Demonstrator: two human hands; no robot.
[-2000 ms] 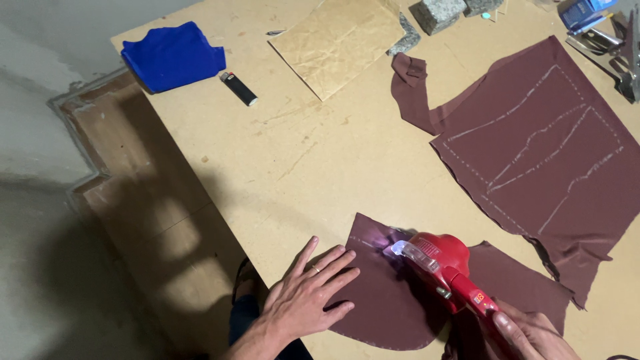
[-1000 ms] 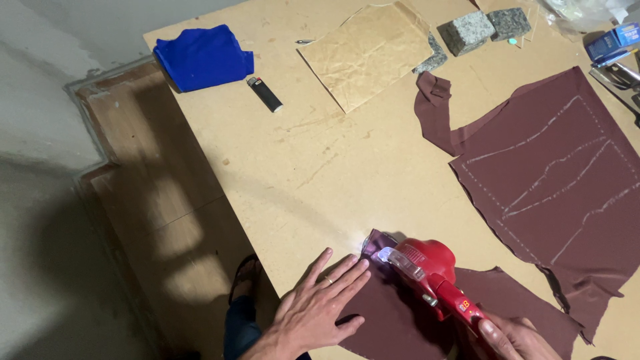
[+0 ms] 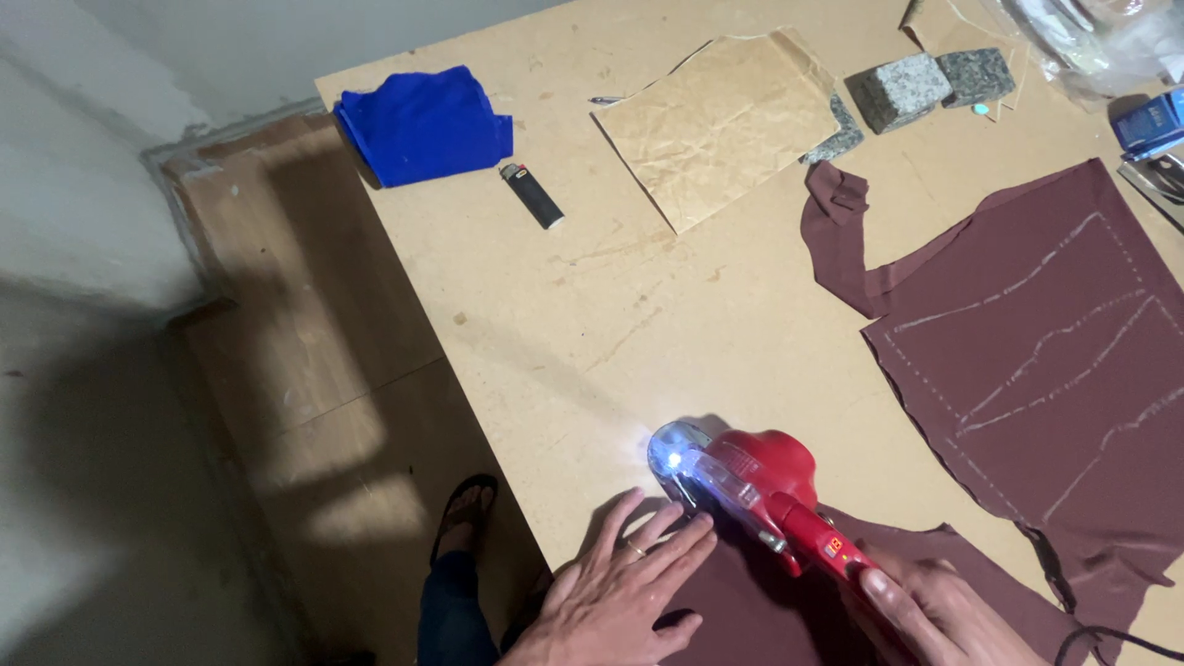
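A red handheld electric rotary fabric cutter (image 3: 768,490) with a lit lamp at its head is held by the handle in my right hand (image 3: 934,601). Its head is at the upper left tip of a maroon fabric piece (image 3: 749,601) on the table. My left hand (image 3: 629,578), a ring on one finger, lies flat with spread fingers on that fabric's left edge, close beside the cutter head. A larger maroon fabric (image 3: 1036,351) with chalk outlines lies to the right. The cutter's body hides part of the cut line.
On the wooden tabletop (image 3: 573,351) are folded blue fabric (image 3: 425,129), a black lighter (image 3: 533,197), a brown paper pattern (image 3: 721,120), stone blocks (image 3: 902,91) and a blue box (image 3: 1150,125). A black cord (image 3: 1124,635) runs at the lower right. The table's left edge is near my left hand.
The cutter has moved up and left along the maroon piece to its tip, and its head now reaches past the fabric's edge. My left hand stays on the fabric. The view has shifted somewhat.
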